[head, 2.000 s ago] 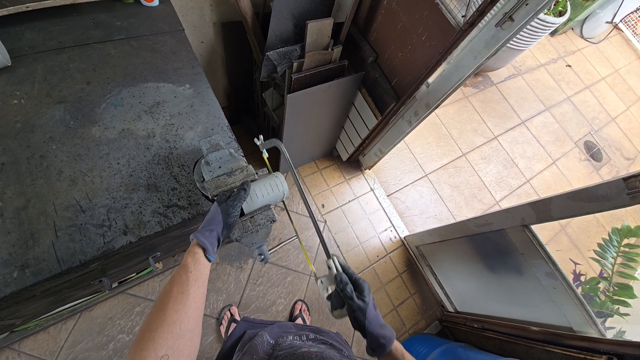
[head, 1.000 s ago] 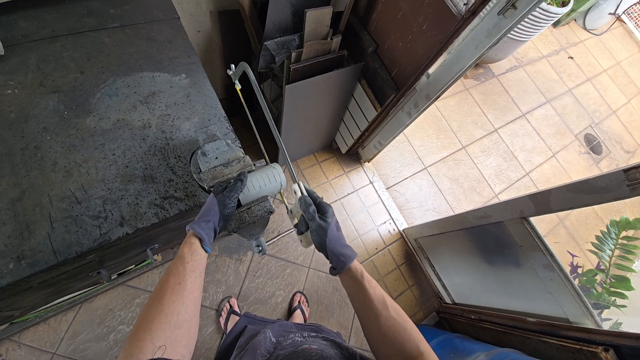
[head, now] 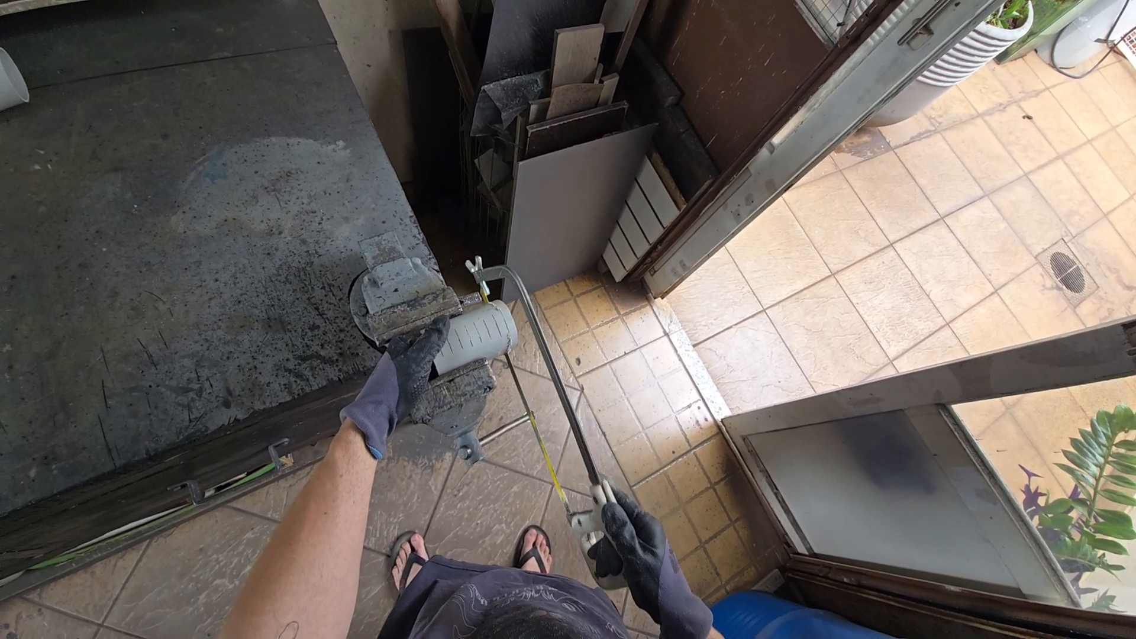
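A grey plastic pipe (head: 477, 337) with a row of slits across it lies between the jaws of a bench vise (head: 413, 306) at the workbench's corner. My left hand (head: 404, 373), in a dark glove, rests on the pipe's near end beside the jaws; its fingertips are partly hidden. In my gloved right hand (head: 628, 541) is the handle of a hacksaw (head: 552, 364). The saw's frame slants up and left past the pipe's free end, and its yellowish blade crosses at the pipe, its middle part hidden by it.
The dark workbench (head: 222, 195) fills the left. Upright sheets and boards (head: 577, 204) lean beyond the vise. An open door (head: 887, 479) stands at right, with a blue plastic container (head: 781, 617) below it. Sandalled feet (head: 532, 548) are on the tiled floor.
My right hand has drawn the hacksaw down and back toward my body since one second ago, after a forward position then. My left hand has stayed at the pipe.
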